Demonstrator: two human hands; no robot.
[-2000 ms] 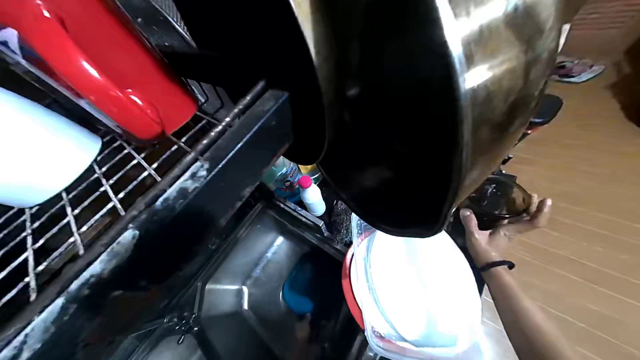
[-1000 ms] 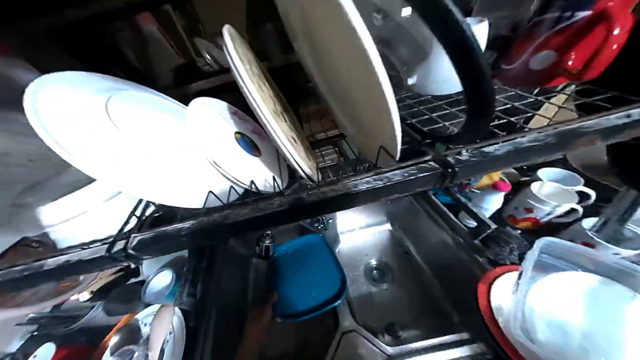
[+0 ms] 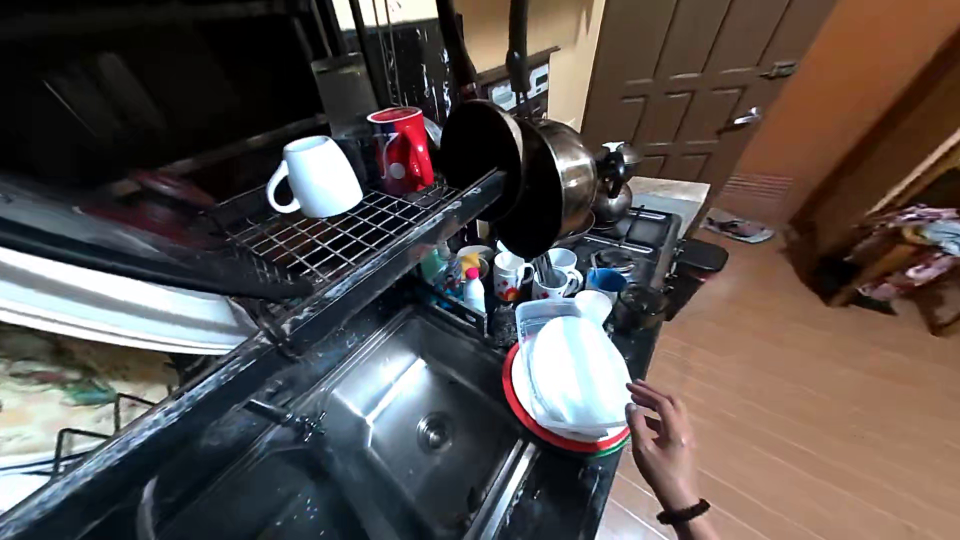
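My right hand (image 3: 664,442), with a dark bracelet on the wrist, is at the right edge of a stack of dishes, fingers apart and holding nothing; whether its fingertips touch the stack I cannot tell. The stack has a white dish (image 3: 577,367) in a clear plastic container (image 3: 534,319), over a red-rimmed plate (image 3: 517,397). Left of it lies the steel sink (image 3: 405,457). My left hand is not in view. A white mug (image 3: 322,176) stands upside down on the wire rack (image 3: 345,232), beside a red mug (image 3: 405,150).
Pans (image 3: 559,184) hang over the counter from the rack's end. Behind the dish stack stand mugs (image 3: 510,274), a white bottle with a pink cap (image 3: 474,292) and a dark glass bowl (image 3: 641,306). A gas stove (image 3: 634,240) and a brown door (image 3: 667,82) are farther back.
The view has swung and drawn back a lot. Two seconds ago my right hand was at a dark glass bowl; now it is beside the dish stack with nothing in it.
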